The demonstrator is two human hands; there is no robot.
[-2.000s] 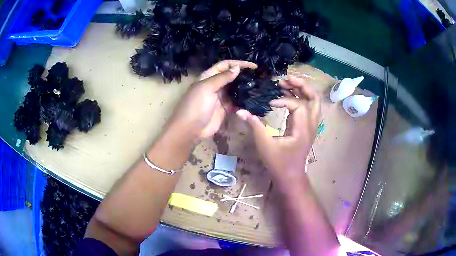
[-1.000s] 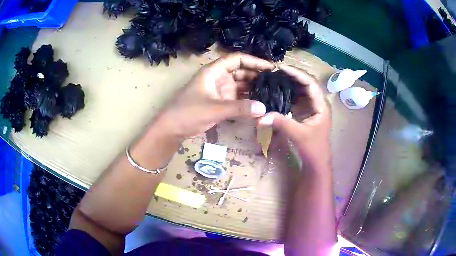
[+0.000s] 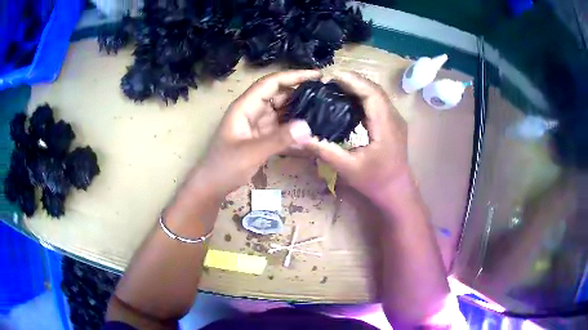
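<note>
A black glossy spiky hair piece (image 3: 327, 111) is held between both hands above the middle of the cardboard sheet. My left hand (image 3: 254, 122) grips its left side, thumb at the lower edge. My right hand (image 3: 374, 138) wraps its right side, thumb below, close to the left thumb. The fingers partly cover the piece, and whether it is one part or two pressed together cannot be told. The oval glue dish (image 3: 263, 222) with its pale square flap lies below the hands. White swabs (image 3: 295, 247) lie crossed to the right of the dish.
A large heap of black pieces (image 3: 213, 42) lies at the far edge, a smaller cluster (image 3: 48, 161) at left. Two white glue bottles (image 3: 422, 73) stand far right. A yellow strip (image 3: 235, 262) is near the front edge. A blue crate (image 3: 39, 51) is at upper left.
Both hands have closed around the black piece and turned it, its smoother side now showing. The right fingers, spread apart earlier, now wrap its right side. The camera view has shifted slightly.
</note>
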